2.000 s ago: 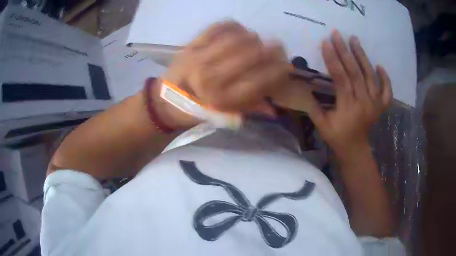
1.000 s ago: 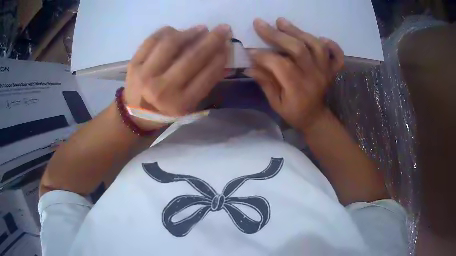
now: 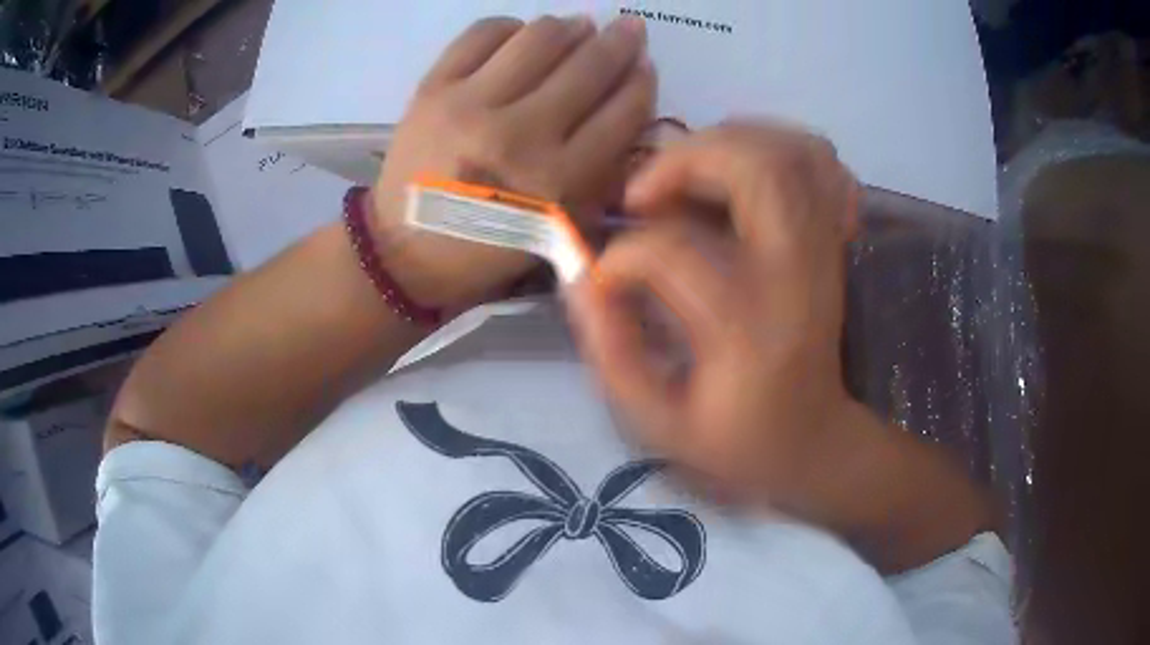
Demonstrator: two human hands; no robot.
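Note:
A white retail box [image 3: 820,114] lies in front of me, with small black web print on top near its far side. My left hand [image 3: 523,151] rests palm down with spread fingers on its near edge. A warning label [image 3: 486,217], white with an orange band, lies across the back of this hand near the wrist. My right hand [image 3: 738,290] is blurred; its thumb and finger meet at the label's free end and pinch it. The middle of the box's near edge is mostly hidden by my hands.
White printed boxes [image 3: 88,214] with dark panels stand at my left, more below them. Shiny clear wrap [image 3: 1009,365] covers something brown on the right. My shirt front with a bow print [image 3: 580,517] is close below the hands. Brown cardboard [image 3: 189,63] shows at the upper left.
My right hand has left the box's near edge and moved back to the label's end. My left hand has shifted right and farther forward on the lid. Web print now shows on the box.

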